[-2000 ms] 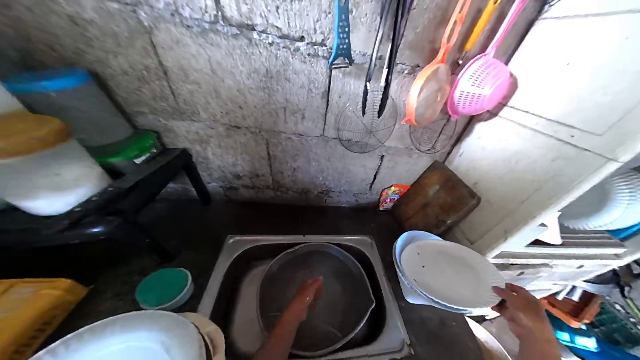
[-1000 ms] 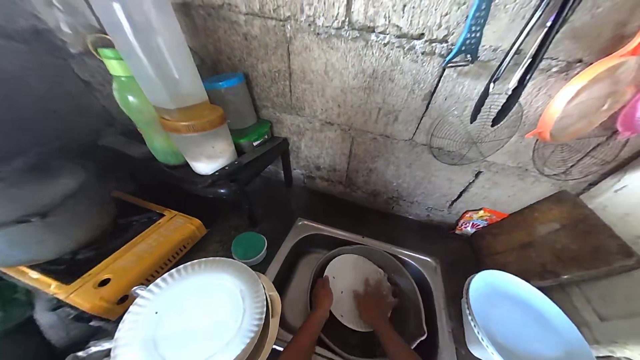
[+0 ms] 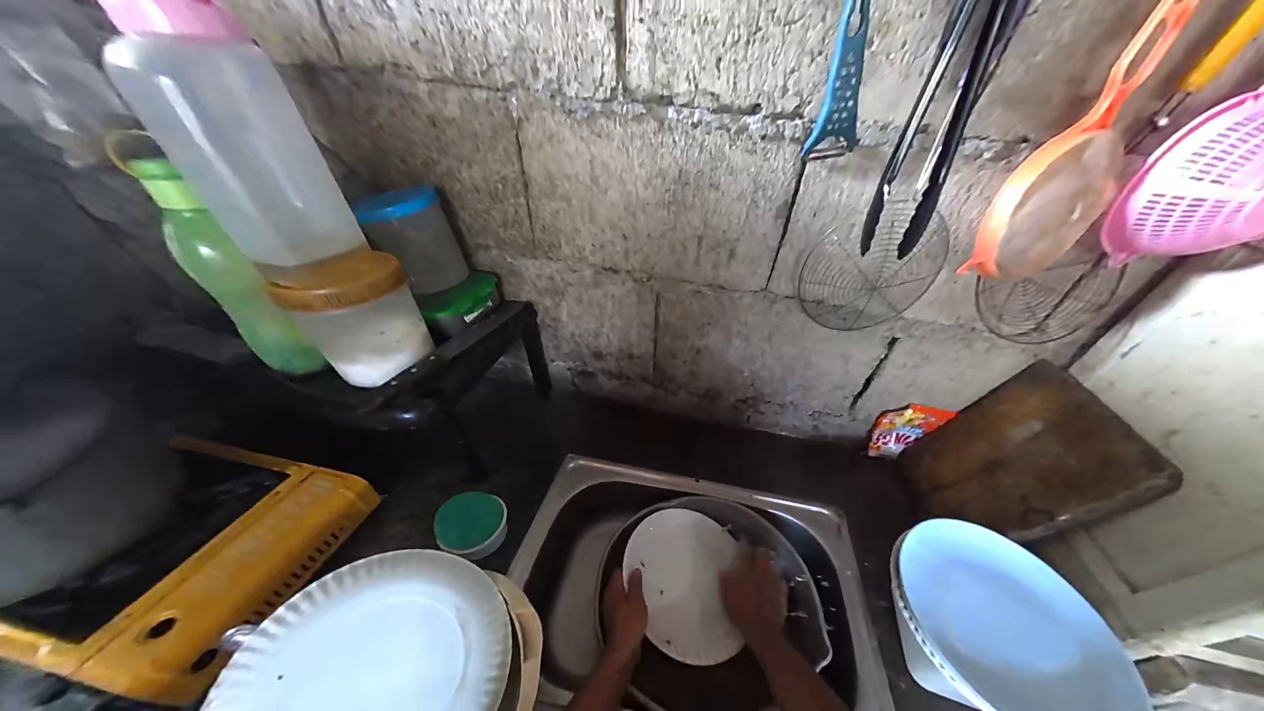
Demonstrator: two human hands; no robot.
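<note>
A round white plate [image 3: 683, 585] with small dark specks is tilted inside a metal basin [image 3: 812, 620], which stands in the stainless steel sink [image 3: 570, 494]. My left hand [image 3: 624, 612] grips the plate's left edge. On the plate's right side lies my right hand [image 3: 752, 592], slightly blurred, its fingers spread near the rim. Water droplets show at the basin's right side. Left of the sink is a stack topped by a white fluted plate [image 3: 380, 637]; to the right stand stacked light blue plates [image 3: 1007, 622].
A yellow portable stove [image 3: 227, 573] and a green-lidded tub [image 3: 470, 523] are at left. Jars and a green bottle [image 3: 232, 267] stand on a black rack [image 3: 474, 351]. A wooden board [image 3: 1042, 449] leans at right. Strainers and tongs [image 3: 938, 128] hang on the block wall.
Two seconds ago my right hand held the white plate over the stack at right; now the plate is in the basin with both hands on it. The view has swung left.
</note>
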